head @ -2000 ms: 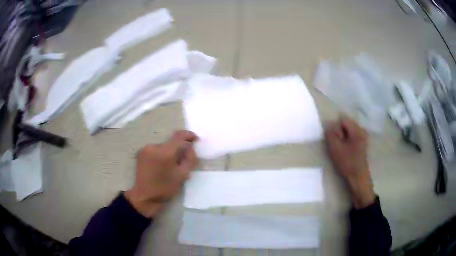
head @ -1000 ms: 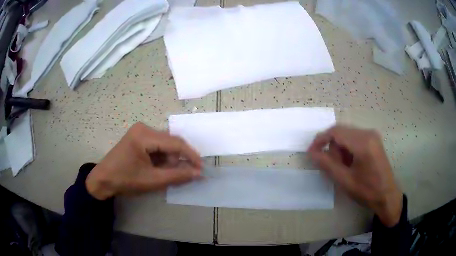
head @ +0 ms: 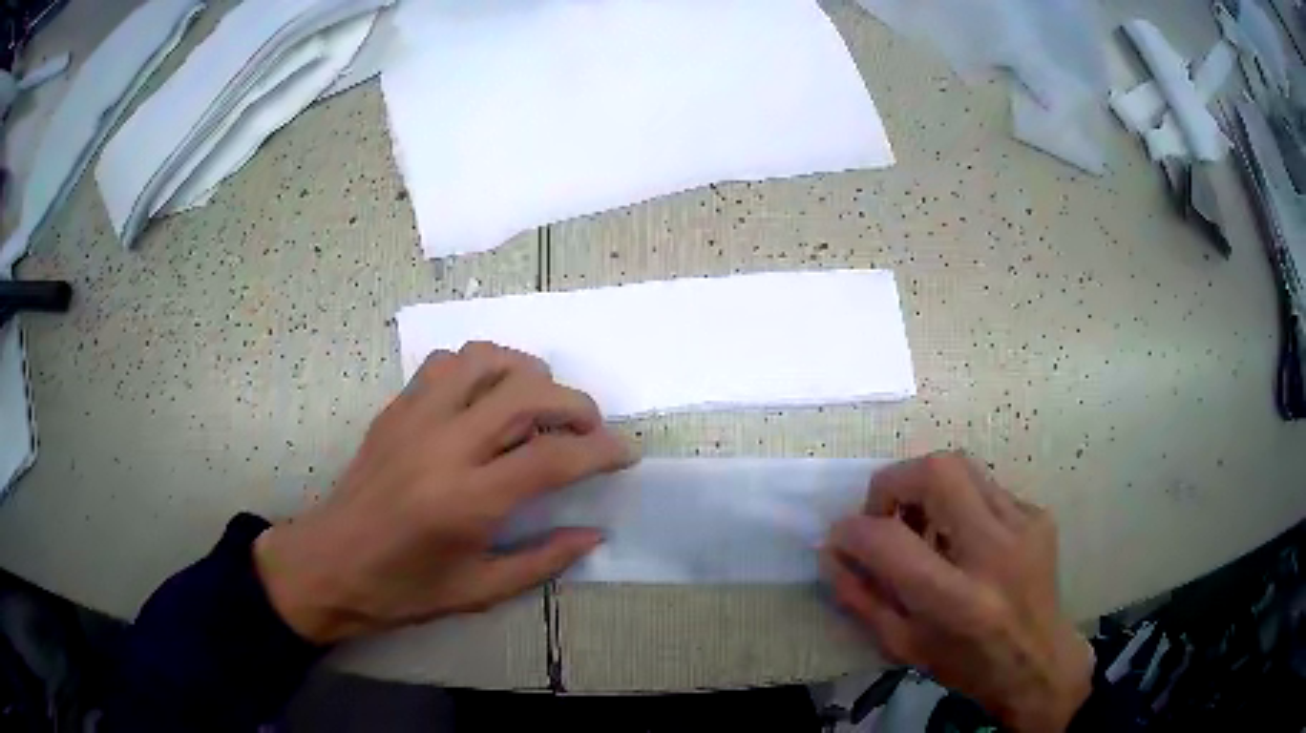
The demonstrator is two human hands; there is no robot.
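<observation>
A thin greyish interlining strip (head: pixel 716 518) lies nearest me on the table. My left hand (head: pixel 466 494) is over its left end, thumb and fingers apart, hiding that end. My right hand (head: pixel 945 573) is on its right end with bent fingers pinched at the fabric. A bright white fabric strip (head: pixel 745 341) lies just beyond, its lower left corner under my left fingers. A large white panel stack (head: pixel 630 108) with a curved right side lies farther off.
A bundle of cut pieces (head: pixel 236 100) and a curved white piece (head: pixel 86 115) lie upper left. A black hammer handle (head: pixel 36 295) is at the left edge. Interlining scraps (head: pixel 1053 86), offcuts (head: pixel 1174 93) and shears (head: pixel 1282 272) lie at right. The table edge curves below.
Both hands have come down onto the greyish strip, from over the panel and then between the strips. The right hand has closed on its right end. The view has shifted, so things appear farther left.
</observation>
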